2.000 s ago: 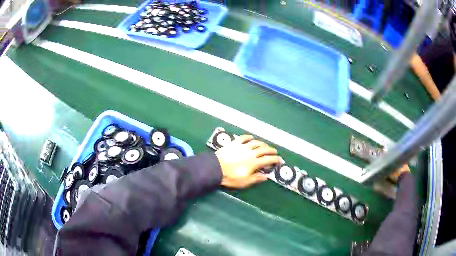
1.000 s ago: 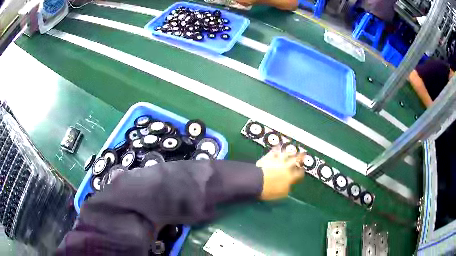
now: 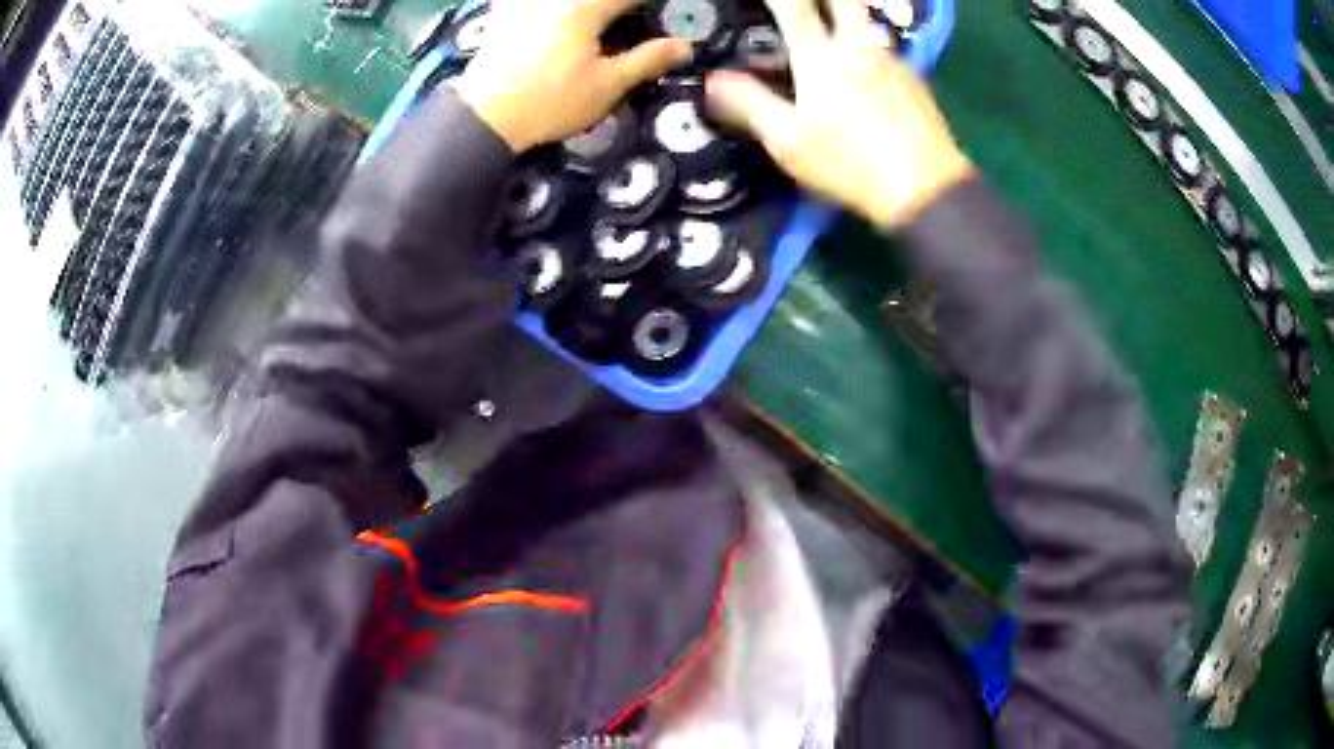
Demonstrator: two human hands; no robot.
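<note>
The light-blue parts bin (image 3: 666, 392) lies in front of me at the top of the view, heaped with black discs (image 3: 661, 335) with pale centres. My left hand (image 3: 549, 70) is over the left side of the heap, thumb towards the discs. My right hand (image 3: 863, 125), slightly blurred, is over the right side, its thumb and fingers spread among the discs. The upper edge cuts off some fingertips. Whether either hand grips a disc cannot be told.
Plates loaded with discs (image 3: 1226, 215) form a curved row at the right. Bare silver plates (image 3: 1211, 476) lie below them. Stacked blister trays (image 3: 139, 183) stand left of the bin. A dark block (image 3: 356, 8) is at the top edge. A blue container (image 3: 995, 666) shows below the bench edge.
The view has turned down towards the bin and my lap. My left hand has moved from the loaded row to the bin. My right hand has come into view there.
</note>
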